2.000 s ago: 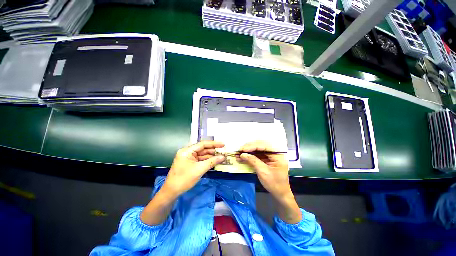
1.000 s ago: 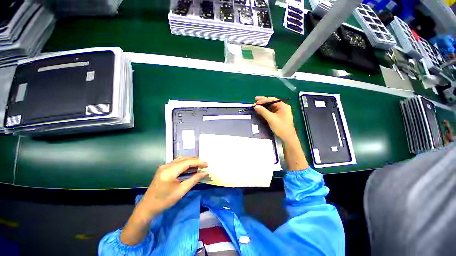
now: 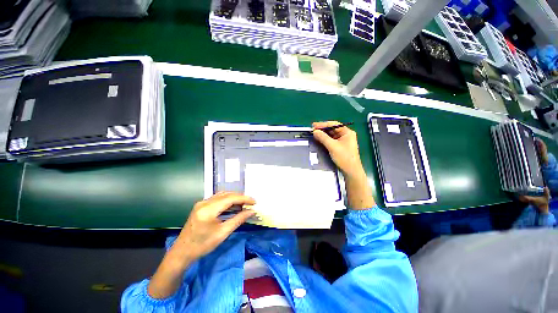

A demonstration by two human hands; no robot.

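A dark tablet back cover point(image 3: 269, 158) lies on a white foam tray point(image 3: 208, 153) in front of me. My left hand point(image 3: 214, 223) pinches the left edge of a pale yellow-white release liner point(image 3: 290, 192), held over the lower part of the cover. My right hand point(image 3: 338, 147) holds thin dark tweezers point(image 3: 336, 126) near the cover's upper right edge. The tweezer tip is near or at that edge. Whether a small piece is at the tip is too small to tell.
A stack of covers point(image 3: 76, 110) stands at left. Another cover point(image 3: 399, 160) lies upright at right. A grey post point(image 3: 391, 52) rises beyond the pale strip, near stacked compartment trays point(image 3: 275, 40). Another person's hands point(image 3: 538, 198) touch a stack point(image 3: 513, 156) at far right; a grey sleeve or back fills the lower right.
From two seconds ago, my hands parted; my right hand moved up to the cover's upper edge. In the last second they barely moved. The grey-clothed person shifted lower, and another person's hands appeared far right.
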